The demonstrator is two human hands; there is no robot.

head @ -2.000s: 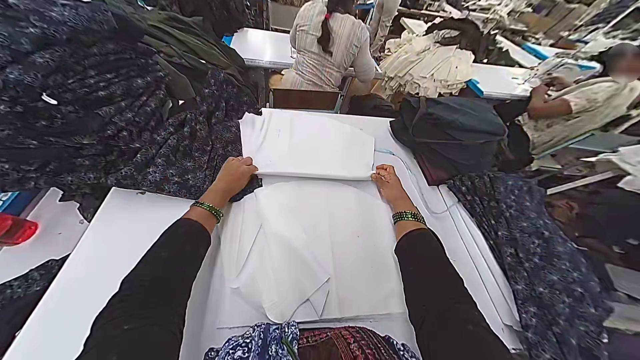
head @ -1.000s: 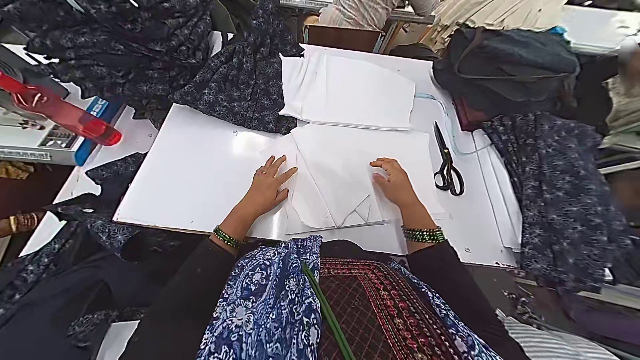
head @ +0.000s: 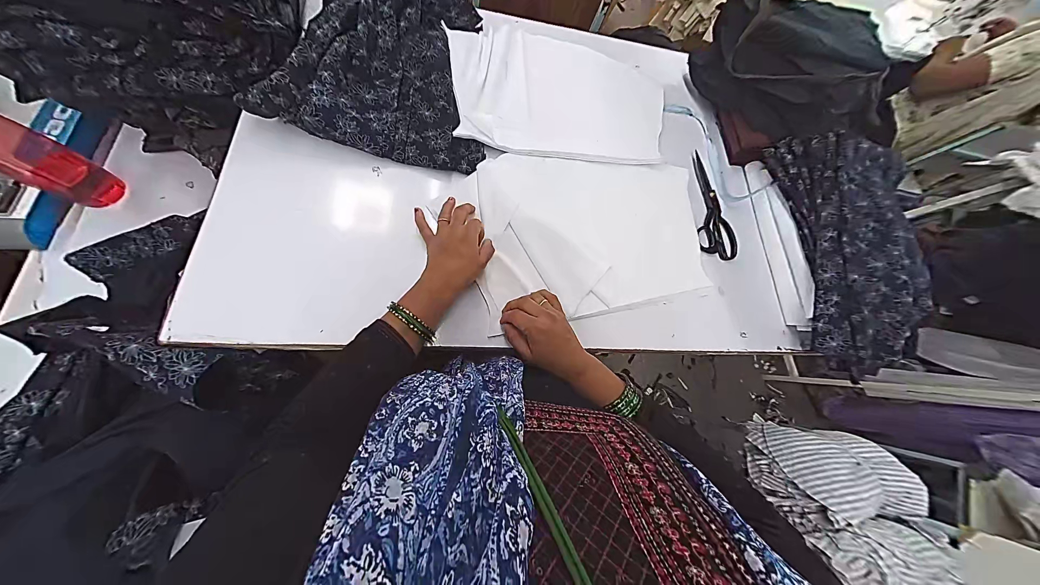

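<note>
White fabric pieces lie layered near the front edge of a white table. My left hand rests on their left side, fingers spread. At their front corner, my right hand has curled fingers on the cloth edge; whether it pinches the cloth is hidden. Behind them sits a folded stack of white cloth. Black-handled fabric shears lie to the right of the pieces, blades pointing away from me. A pale blue measuring tape or cord curves behind the shears.
Dark floral fabric covers the table's back left, and more floral cloth hangs at the right edge. A dark bag or bundled cloth is at the back right. A red bottle lies far left. Another person's arm shows top right.
Both hands have left the folded white stack they held two seconds ago and are on the nearer pieces. Since one second ago, my right hand has moved left to the front corner.
</note>
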